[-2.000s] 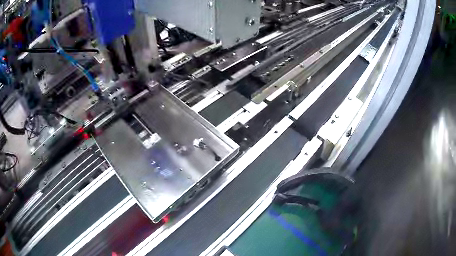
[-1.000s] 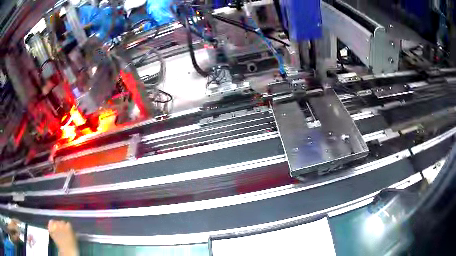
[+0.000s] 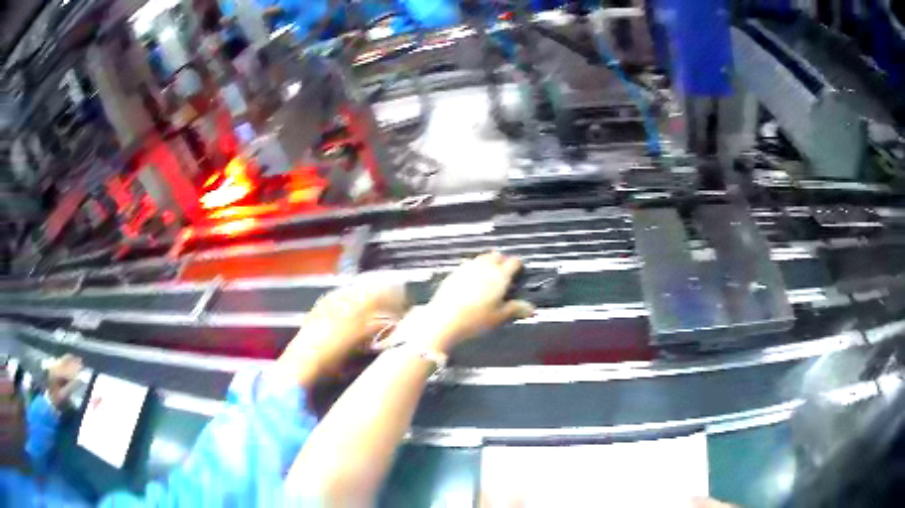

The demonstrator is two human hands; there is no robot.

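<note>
My left hand (image 3: 484, 296), blurred, reaches over the conveyor from the bottom left, with a thin band at the wrist. Its fingers and thumb are closed around a small dark, shiny part (image 3: 518, 282); its shape is too blurred to tell. Only a fingertip, seemingly of my right hand (image 3: 711, 503), shows at the bottom edge by the corner of the white paper (image 3: 595, 474). The rest of that hand is cut off. The paper lies along the near side of the line.
Another person's hand (image 3: 362, 308) and blue sleeve (image 3: 233, 437) reach in beside my left arm. A silvery machine plate (image 3: 710, 278) spans the rails to the right. Dark conveyor belts (image 3: 585, 397) run across. Red-lit machinery (image 3: 233, 193) stands back left. Another paper sheet (image 3: 111, 419) lies far left.
The view has turned left, so the plate sits further right. My left hand has come in over the rails with the dark part. Another person's arm now reaches in beside it.
</note>
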